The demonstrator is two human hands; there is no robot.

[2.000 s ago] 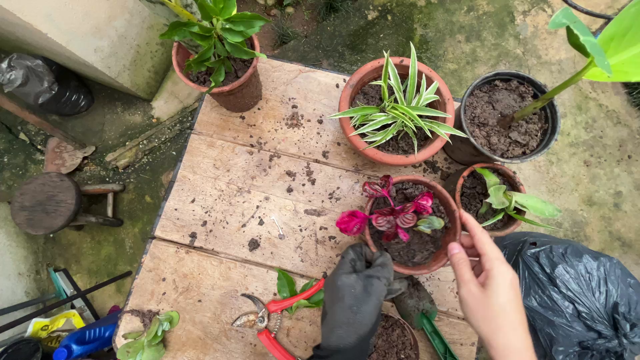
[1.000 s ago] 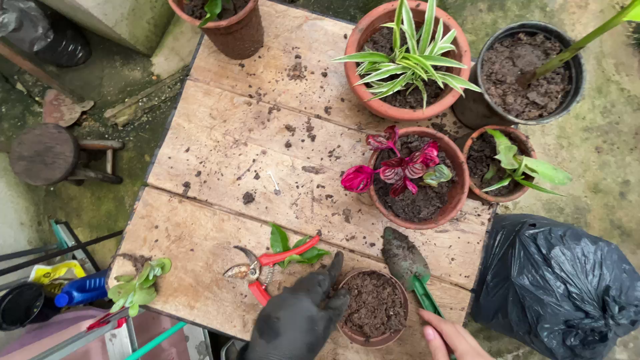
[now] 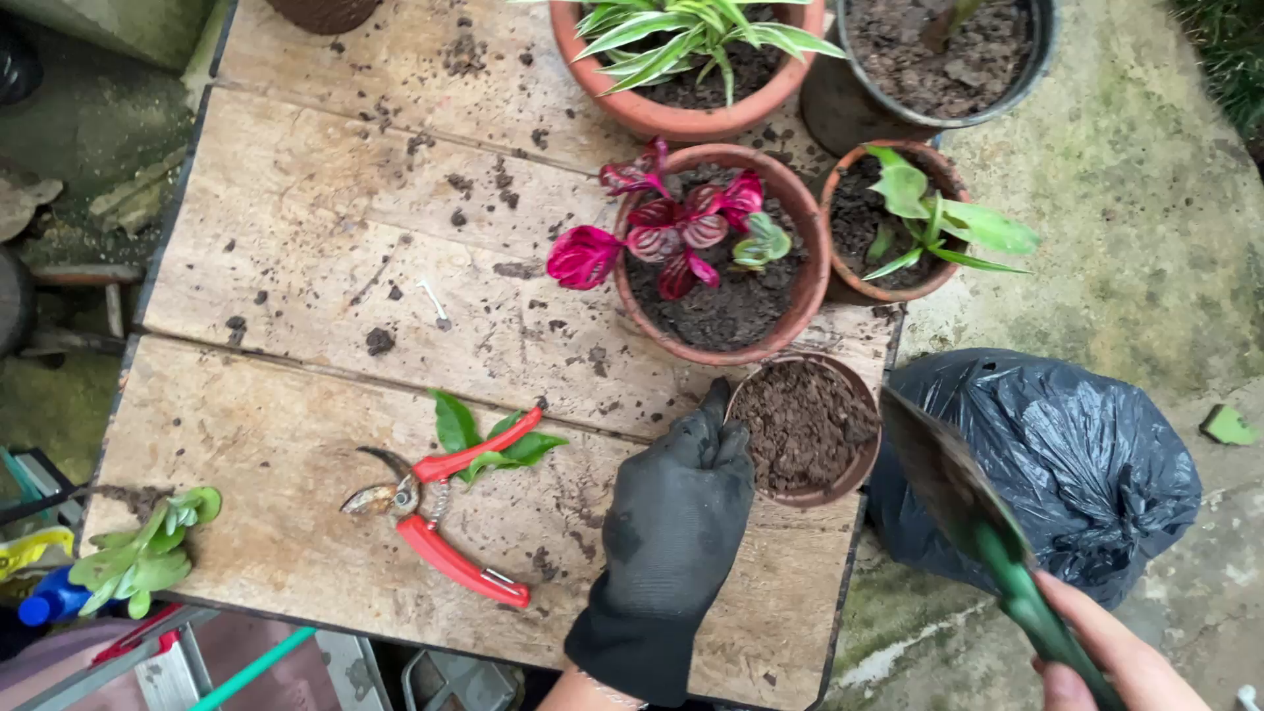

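Note:
My left hand [image 3: 676,523], in a dark grey glove, grips the left rim of a small terracotta pot [image 3: 861,474] filled with crumbly brown soil [image 3: 805,425]. Bare, my right hand [image 3: 1111,642] holds a garden trowel by its green handle at the lower right; the trowel's soiled blade [image 3: 943,469] is raised just right of that pot, over a black plastic bag [image 3: 1096,464]. Just above the small pot stands a terracotta pot [image 3: 815,272] with a pink-leaved plant [image 3: 681,227]. Red-handled pruning shears [image 3: 459,563] lie with their blades apart beside green leaves [image 3: 494,439].
A spider plant in a terracotta pot [image 3: 681,123], a black pot of soil [image 3: 869,104] and a small potted green plant [image 3: 854,262] line the back right. A leafy cutting [image 3: 148,558] lies at the wooden table's [image 3: 296,237] left corner. A stepladder [image 3: 188,667] is below the near edge.
My right hand has gone from the pink-leaved plant's pot to the trowel, now lifted off the table. My left hand has moved from that pot to the small soil-filled one.

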